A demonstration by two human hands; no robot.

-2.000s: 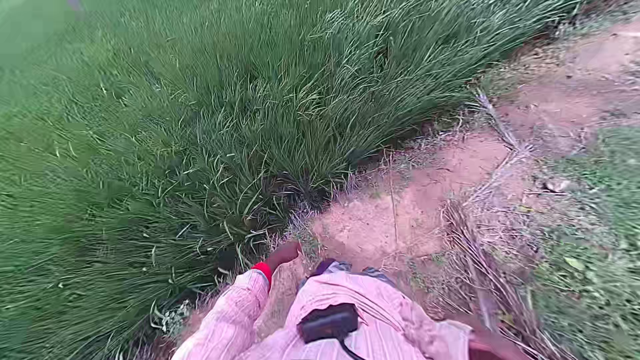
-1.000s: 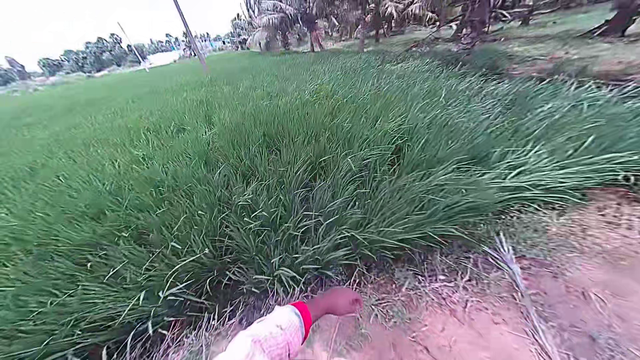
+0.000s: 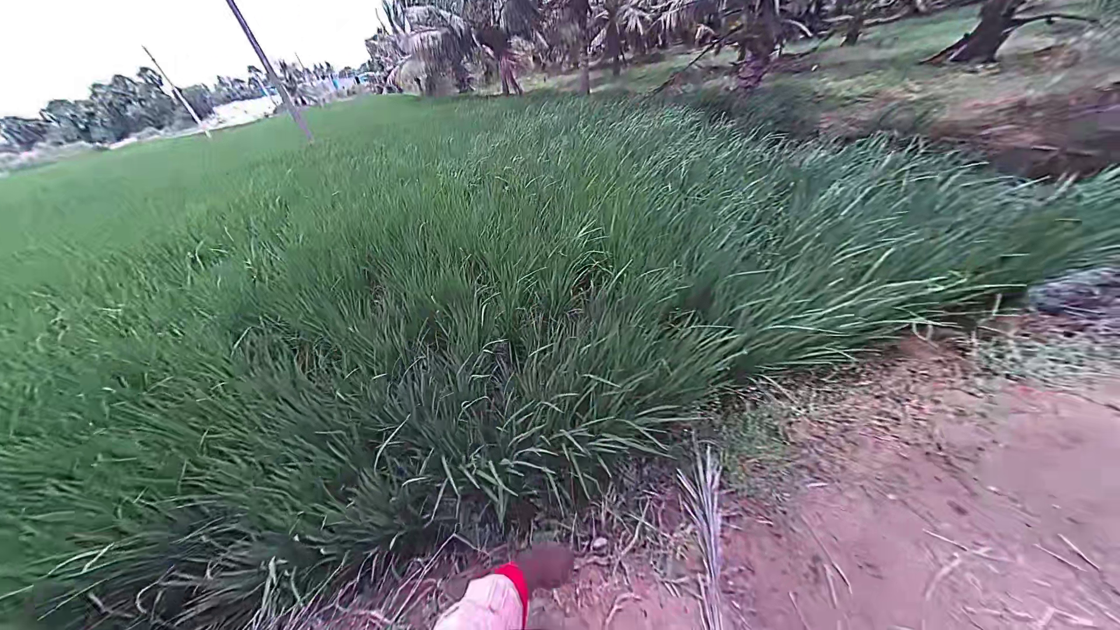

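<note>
My left hand point(image 3: 544, 565) is at the bottom centre of the head view, blurred, beyond a red band and a pale pink sleeve point(image 3: 483, 604). It hangs over the edge of the dirt path, near the grass-like green crop point(image 3: 490, 350). Nothing can be made out in it, and its fingers are too blurred to read. Just right of it, a dry palm frond point(image 3: 705, 534) lies on the ground. My right hand is out of view.
A reddish dirt path point(image 3: 875, 542) with dry stalks runs along the lower right. Dense crop fills the left and middle. Two leaning poles point(image 3: 273, 74) point(image 3: 178, 92) rise at the upper left. Palm trees point(image 3: 503, 44) stand behind, and a tree trunk point(image 3: 984, 35) at the upper right.
The view has tilted up from my body and the path to the field and trees. My right forearm, visible at the lower right two seconds ago, is out of view.
</note>
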